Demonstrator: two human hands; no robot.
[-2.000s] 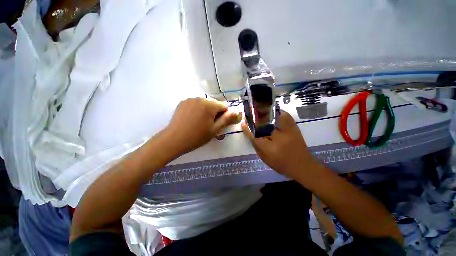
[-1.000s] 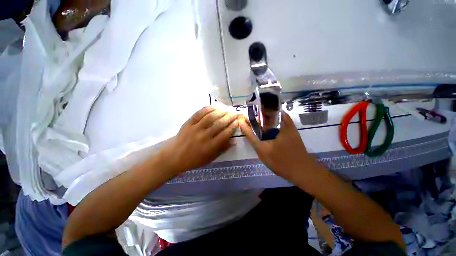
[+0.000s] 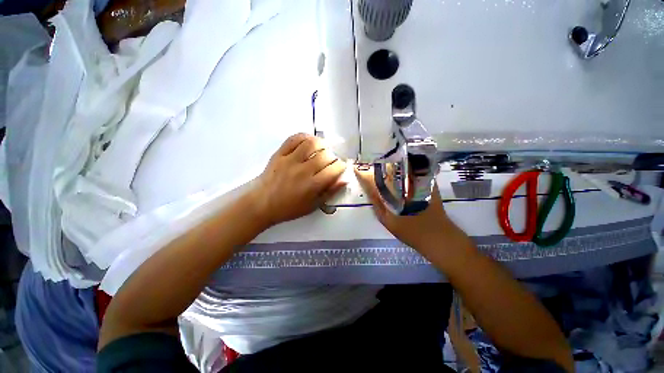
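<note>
My left hand [image 3: 302, 178] lies on the bed just left of the needle area, fingers bent, fingertips pointing right at a small bright white piece of cloth [image 3: 351, 175]. My right hand [image 3: 411, 215] is partly hidden behind the shiny metal guard [image 3: 409, 171] of the white sewing machine [image 3: 502, 80]; its visible fingertip is close to the left fingertips. The glare and the guard hide the needle, and I cannot tell how firmly either hand holds the cloth.
Loose white cut pieces [image 3: 138, 109] cover the table's left. Red and green scissors [image 3: 536, 207] and small snips [image 3: 627, 191] lie right of the needle. A grey ruler strip [image 3: 327, 256] edges the table. White layered strips [image 3: 284, 313] and a blue-grey bundle [image 3: 54, 320] are below.
The view has shifted, so the machine sits lower and further right. My left hand has gone from pinched fingers to flatter, then bent fingers beside the needle area. My right hand stays behind the guard.
</note>
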